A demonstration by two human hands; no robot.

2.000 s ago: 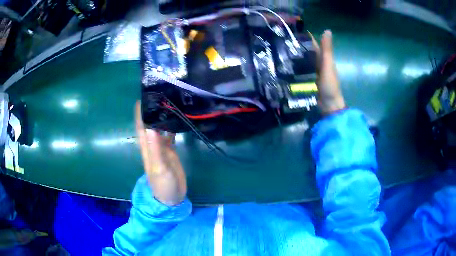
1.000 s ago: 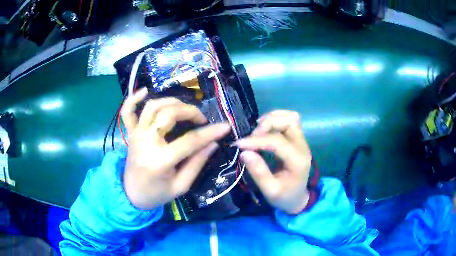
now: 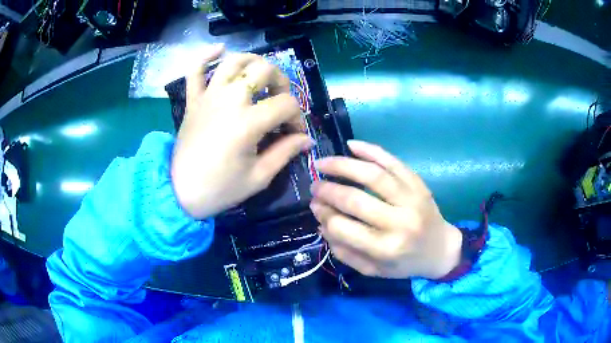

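An open black projector housing [image 3: 268, 208] lies tilted on the green bench mat in front of me. A wire harness [image 3: 312, 157] of red, white and dark wires runs along its right inner edge. My left hand [image 3: 241, 127] is over the upper left of the housing, fingertips at the harness, covering much of the blue board [image 3: 293, 63]. My right hand [image 3: 382, 214] is at the right edge, its bent fingertips on the harness. Whether either hand grips the wires is hidden. A white cable [image 3: 305, 273] loops at the near end, by a yellow part [image 3: 236, 284].
A clear plastic bag [image 3: 151, 70] lies behind the unit at left. Loose cable ties [image 3: 376, 30] lie at the bench back. Other black units stand along the back [image 3: 496, 17] and at the right edge [image 3: 593, 181]. White parts [image 3: 12, 187] show at the far left.
The housing was turned from crosswise to lengthwise. Since one second ago, my left hand has moved up over the blue board, and my right hand has shifted slightly right along the harness.
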